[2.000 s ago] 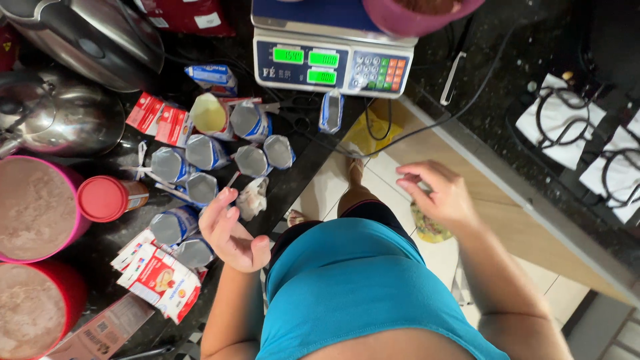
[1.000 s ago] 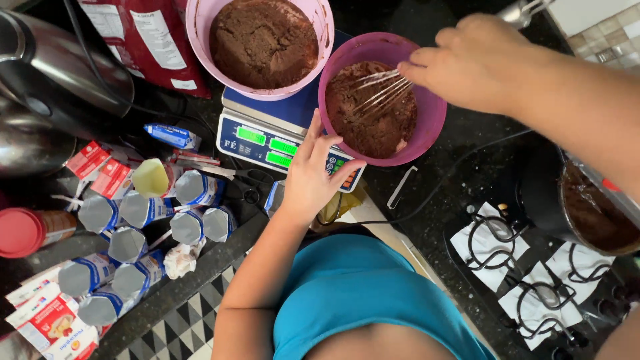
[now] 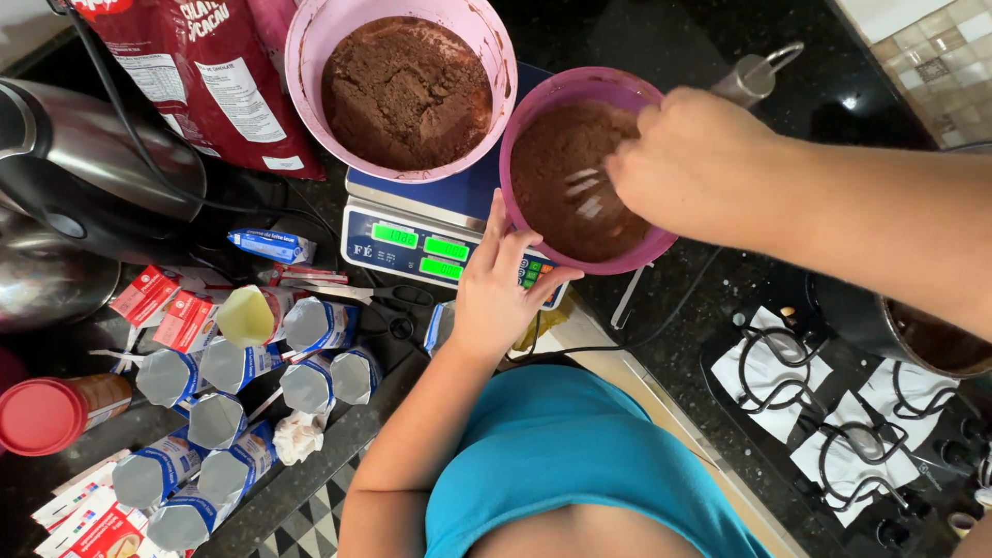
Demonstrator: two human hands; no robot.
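Note:
My right hand (image 3: 686,167) is closed on a wire whisk (image 3: 585,190), whose blurred wires sit in brown powder inside a purple-pink bowl (image 3: 508,155). The handle is mostly covered by my fist. My left hand (image 3: 504,291) touches the lower left rim of that bowl, fingers spread over the front panel of a digital scale (image 3: 418,252). On the scale's blue plate rests a light pink bowl (image 3: 302,101) with more brown powder, directly left of the purple-pink one.
Opened foil-lined cartons (image 3: 217,421), scissors (image 3: 395,302) and a red-lidded jar (image 3: 43,416) crowd the left counter. An electric kettle (image 3: 101,155) and a dark red bag (image 3: 232,93) stand behind. A dark pot (image 3: 860,310) is on the gas stove (image 3: 783,387) at right; a cable crosses the counter.
Two seconds ago both hands were apart and away from the bowls; one second ago my right hand held the whisk in the purple-pink bowl. The whisk has since moved within the powder. The view shifted.

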